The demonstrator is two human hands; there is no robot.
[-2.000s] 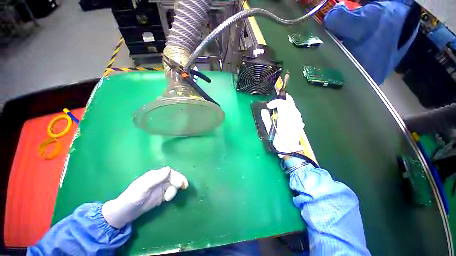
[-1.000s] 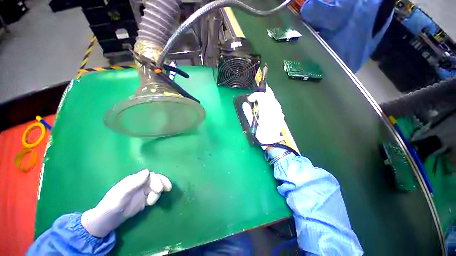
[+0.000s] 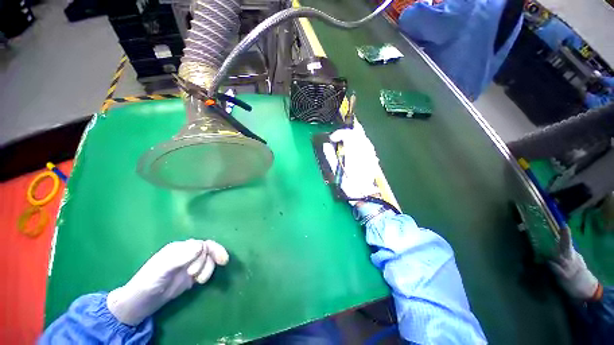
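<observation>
My left hand, white-gloved, is over the lower left of the green mat, its fingers curled together; no object shows in it. My right hand, also white-gloved, is over the soldering iron stand at the mat's right edge. Its fingers are closed round the dark soldering iron, which the hand partly hides. The iron's tip cannot be made out. A black cord runs at the right cuff.
The clear fume hood hangs over the mat, with black-handled cutters on its duct. A black fan stands behind the stand. The conveyor carries circuit boards. Another person's gloved hand touches a board at right.
The view has shifted, so the mat and hood sit further left. Another person's gloved hand has appeared at the right board. My hands keep about the same places over the mat and stand.
</observation>
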